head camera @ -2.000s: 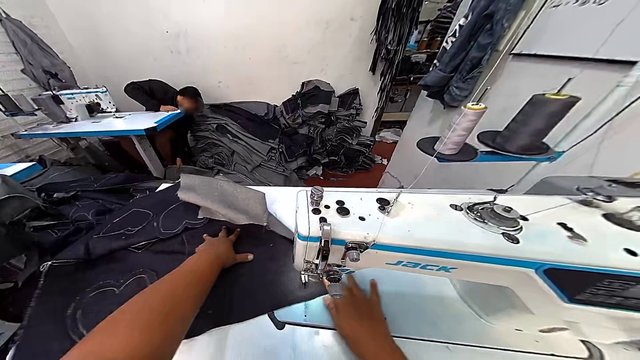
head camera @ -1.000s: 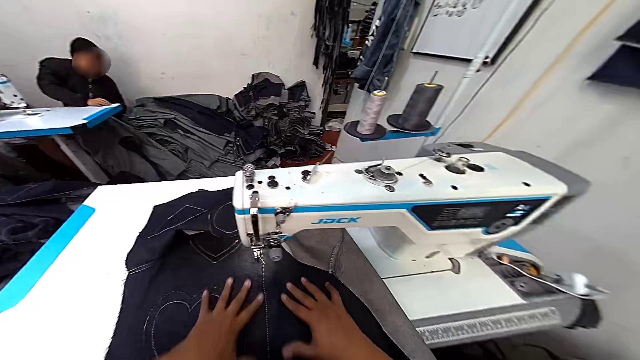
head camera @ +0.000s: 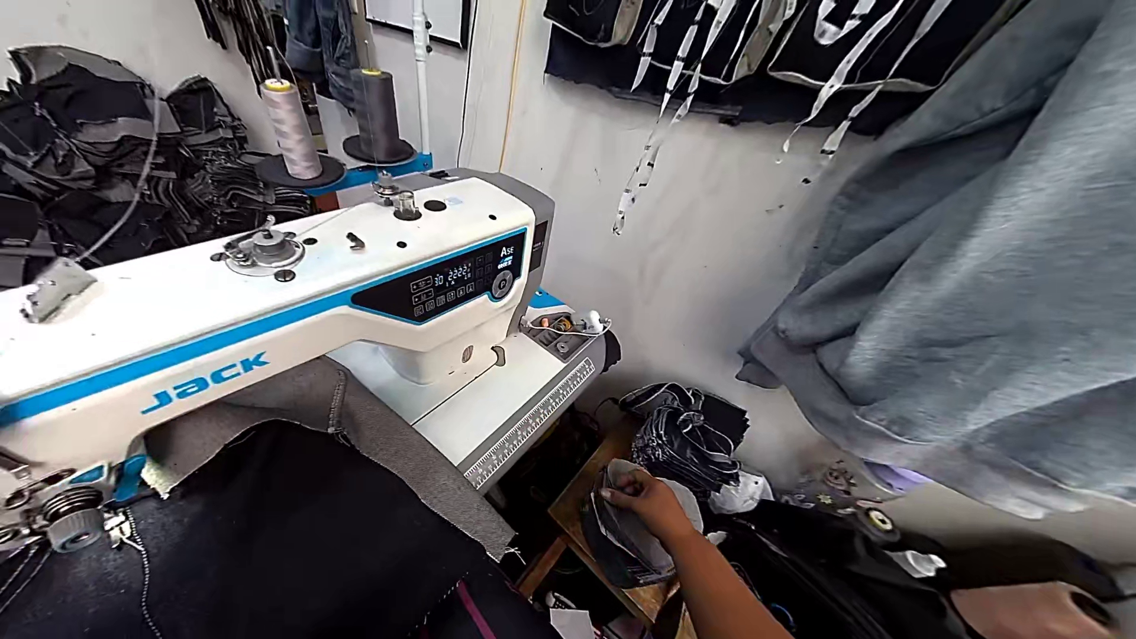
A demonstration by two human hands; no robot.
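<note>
My right hand (head camera: 652, 506) reaches down at the lower right, its thumb and fingers closed on the edge of a stack of cut denim pieces (head camera: 612, 541) on a low wooden stool or table (head camera: 568, 508). My left hand is out of view. Dark denim fabric (head camera: 311, 524) with a grey piece lies under the arm of the white and blue Jack sewing machine (head camera: 222, 311) at left. The machine's presser foot is not clearly seen.
A bundle of tied denim pieces (head camera: 688, 435) sits behind the stack. Grey-blue denim (head camera: 994, 293) hangs at the right. Two thread cones (head camera: 291, 133) stand behind the machine, and piled fabric (head camera: 98, 151) lies at the far left. A black bag or cloth (head camera: 825, 568) is at lower right.
The view has swung far to the right. My right hand has left the fabric at the machine and now grips a piece in the stack. My left hand has gone out of view.
</note>
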